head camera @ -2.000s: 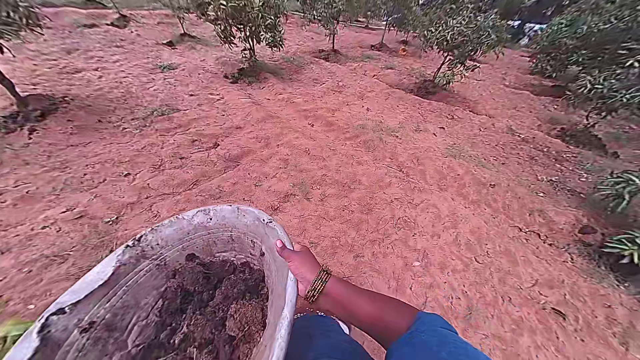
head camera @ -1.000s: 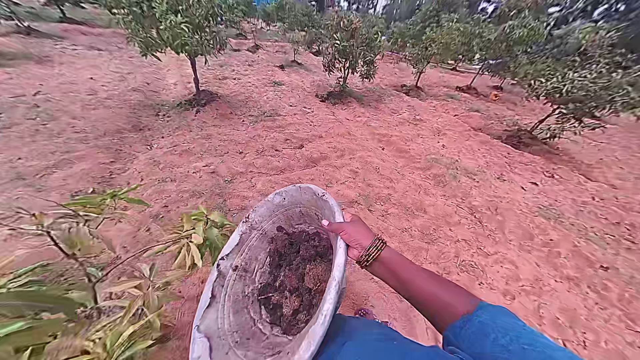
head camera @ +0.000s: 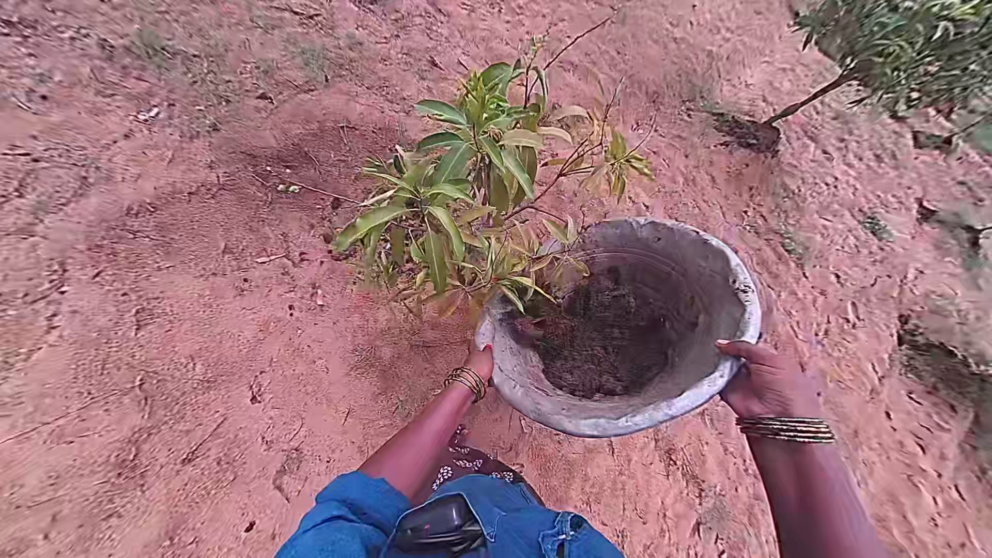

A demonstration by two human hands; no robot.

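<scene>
A round, grey, worn basin is held out in front of me, its open top facing me. Dark brown crumbly matter, like manure or soil, lies in its bottom. My left hand grips the rim at the left side. At the right side my right hand holds the rim with the thumb on top. Both wrists carry bangles. A leafy young tree stands just beyond and to the left of the basin, and some of its leaves overlap the rim.
Reddish bare soil with twigs and dry bits spreads all around. Another small tree leans at the upper right, with a dark hollow at its trunk. A patch of dark ground lies at the right edge.
The view has swung down toward the ground. My left hand now shows on the basin's left rim, and the leafy young tree, at the lower left a second ago, is now beside the basin.
</scene>
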